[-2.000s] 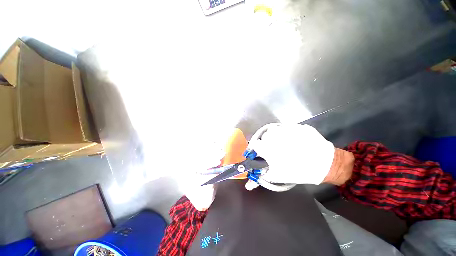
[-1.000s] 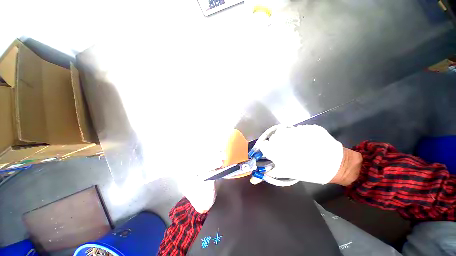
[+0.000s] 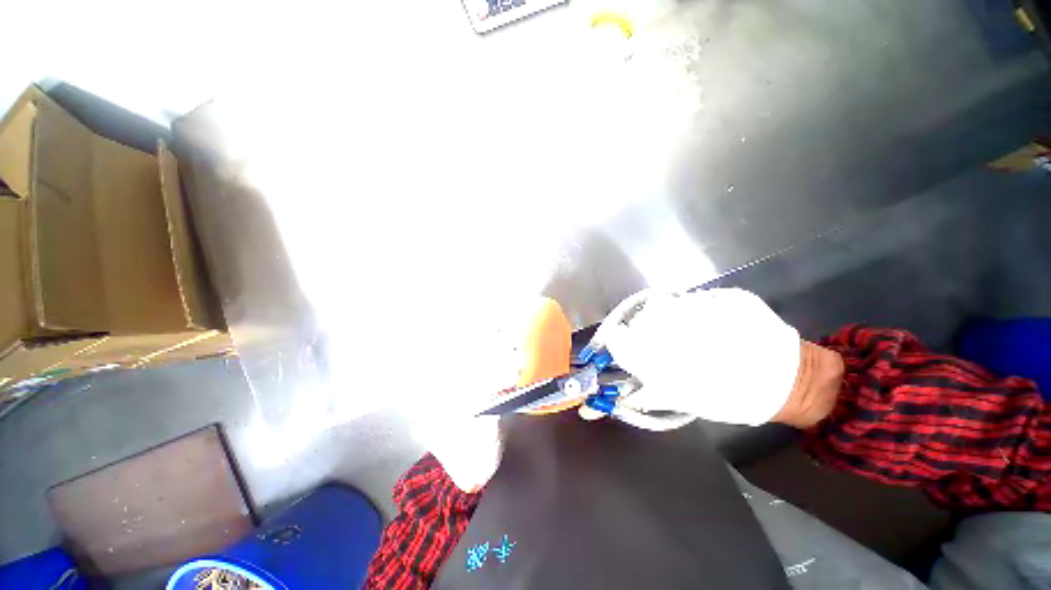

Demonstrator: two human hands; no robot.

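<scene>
My right hand (image 3: pixel 712 355), in a white glove, grips the pale loop handles of the scissors (image 3: pixel 542 394). The dark blades, blue near the pivot, point left and look nearly closed. An orange leather panel (image 3: pixel 546 337) stands just behind and beside the blades, its lower edge at them. My left hand (image 3: pixel 467 447), also in a white glove, is at the panel's lower left, at the blade tips. Glare washes out its fingers; it appears to hold the panel.
The shiny metal bench (image 3: pixel 784 138) has strong glare. A calculator (image 3: pixel 507 12) and yellow tape roll (image 3: pixel 611 23) lie at its back. An open cardboard box (image 3: pixel 104 219) stands left. A blue bucket (image 3: pixel 311 536) with scraps and a brown board (image 3: pixel 156 501) are lower left.
The scissor blades, open two seconds ago, are now nearly closed. My right hand has moved slightly right. The orange panel stays in about the same place.
</scene>
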